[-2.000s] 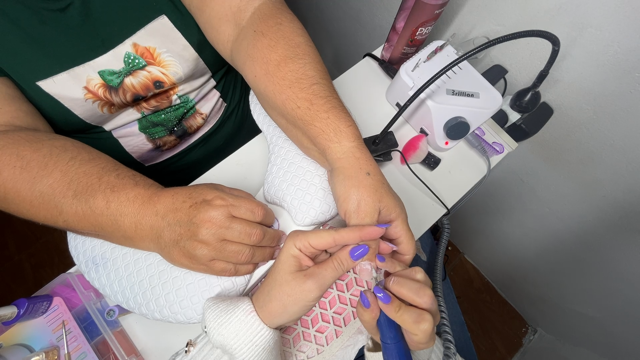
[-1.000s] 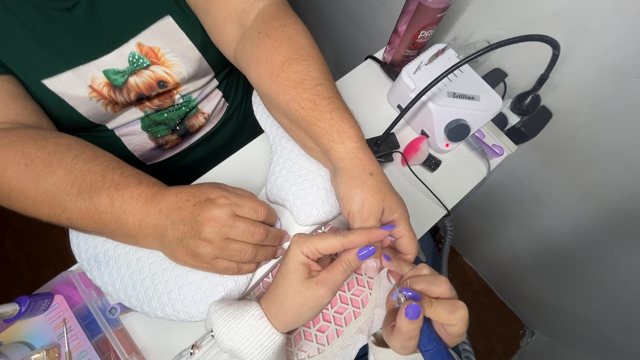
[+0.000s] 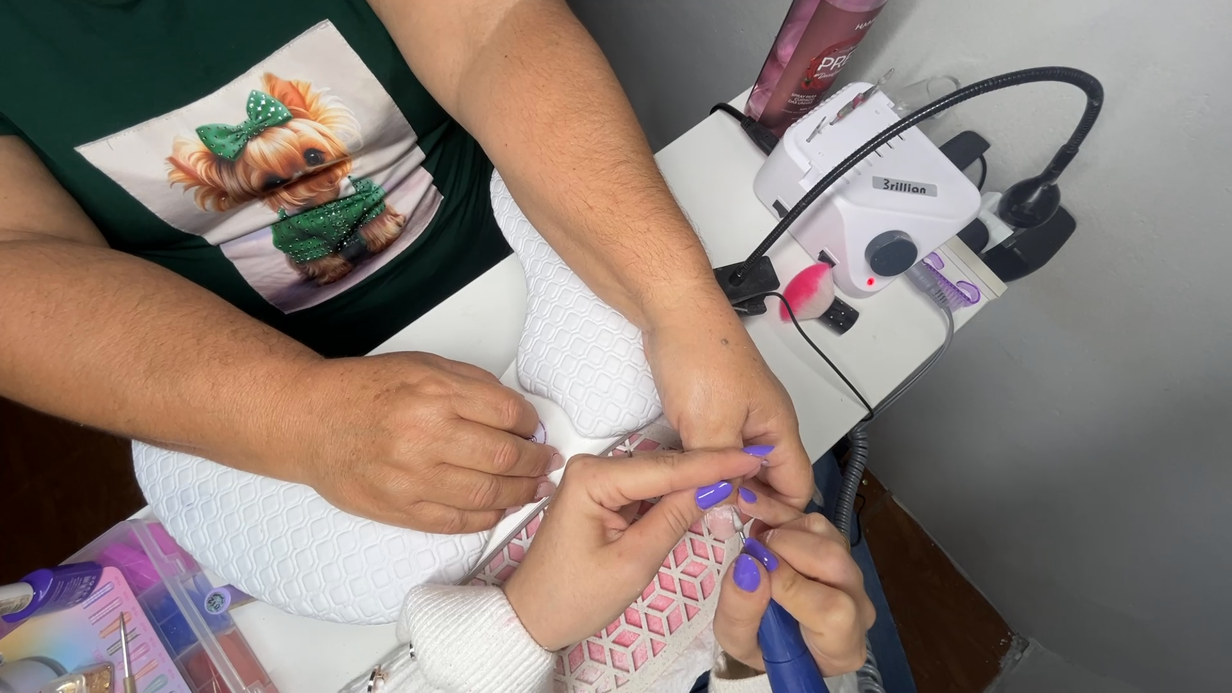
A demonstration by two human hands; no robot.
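Observation:
My left hand [image 3: 616,539], with purple nails and a white knit cuff, holds a finger of the other person's hand [image 3: 727,385] between thumb and fingers. In my right hand [image 3: 799,587] is a blue nail drill handpiece [image 3: 789,650], gripped like a pen. Its thin metal bit is at the held finger's nail, partly hidden by my fingertips. Beneath both hands lies a dust collector with a pink and white cube-patterned grille [image 3: 664,597]. The other person's second hand [image 3: 433,443] rests on a white textured cushion [image 3: 318,549].
At the upper right of the white table [image 3: 924,337] stand a white nail drill machine [image 3: 866,192], a pink spray bottle [image 3: 808,67], a black gooseneck lamp [image 3: 924,115] and a pink brush [image 3: 808,292]. A plastic compartment box [image 3: 202,616] and a nail colour chart [image 3: 106,626] lie lower left.
My right hand with the handpiece has shifted slightly; a second ago it was a little farther right and lower, away from the held finger. My left hand keeps its hold.

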